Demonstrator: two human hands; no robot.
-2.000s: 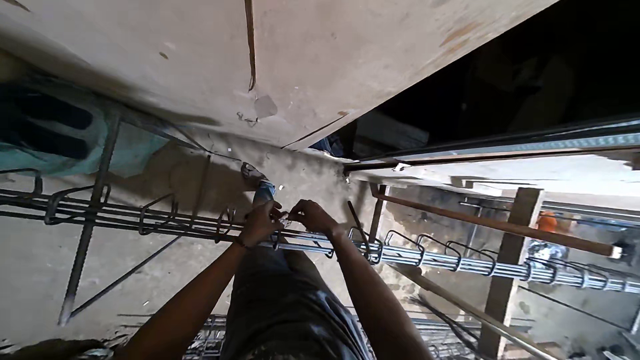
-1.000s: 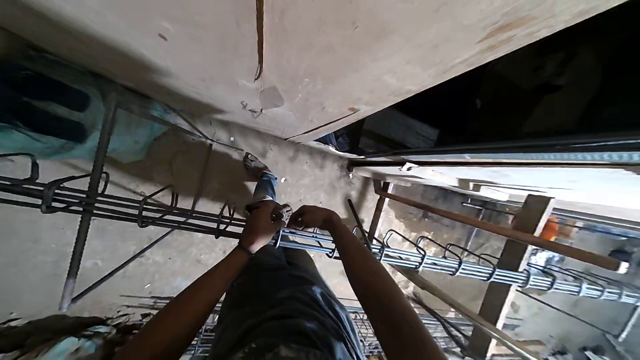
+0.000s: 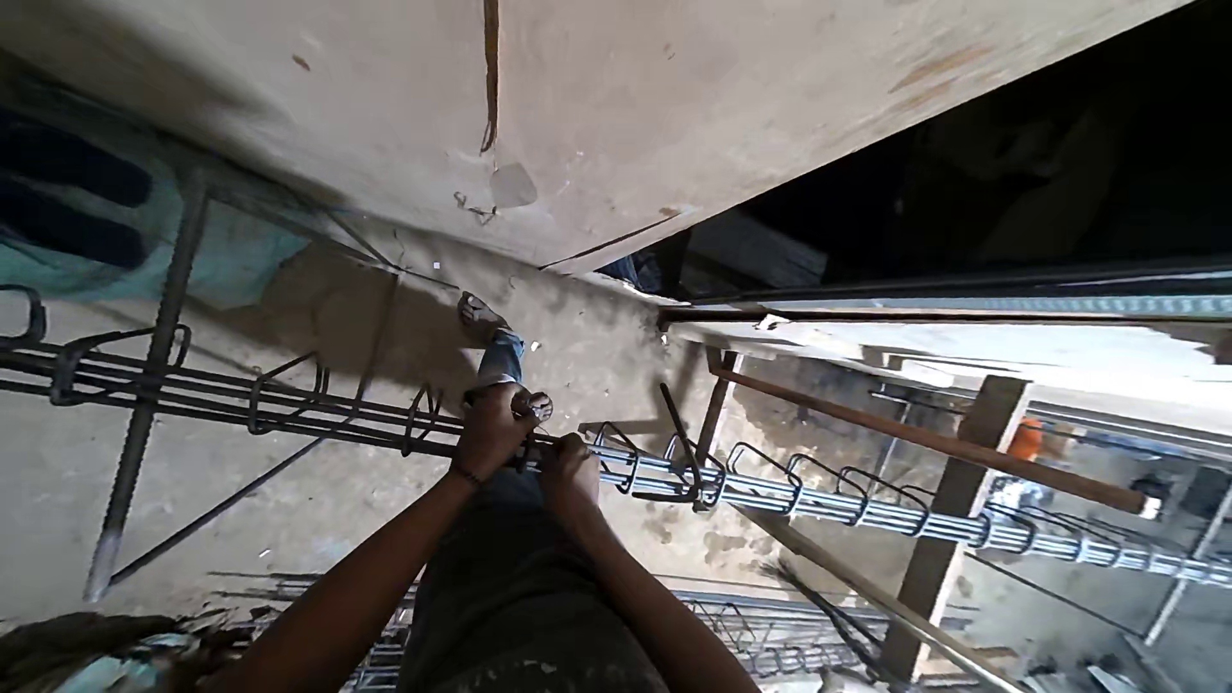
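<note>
A long cage of steel rebar (image 3: 847, 505) with bent stirrups (image 3: 289, 390) around it runs across the view at waist height. At its middle, my left hand (image 3: 496, 428) is closed around something small and dark over the bars; whether it is a tool or a stirrup is unclear. Close beside it on the right, my right hand (image 3: 573, 472) has its fingers bent down onto the bars, and what they hold is hidden. My foot (image 3: 479, 316) and a blue trouser cuff (image 3: 502, 358) show beyond the cage.
A ribbed steel bar stand (image 3: 144, 414) crosses the cage at left. At right are a wooden post (image 3: 953, 529), a reddish-brown bar (image 3: 924, 438) and a long pole (image 3: 866, 587). A plastered wall (image 3: 385, 96) rises ahead. More rebar (image 3: 751, 626) lies below.
My right hand has come down lower, onto the bars beside my left hand. My left hand remains at the middle of the cage.
</note>
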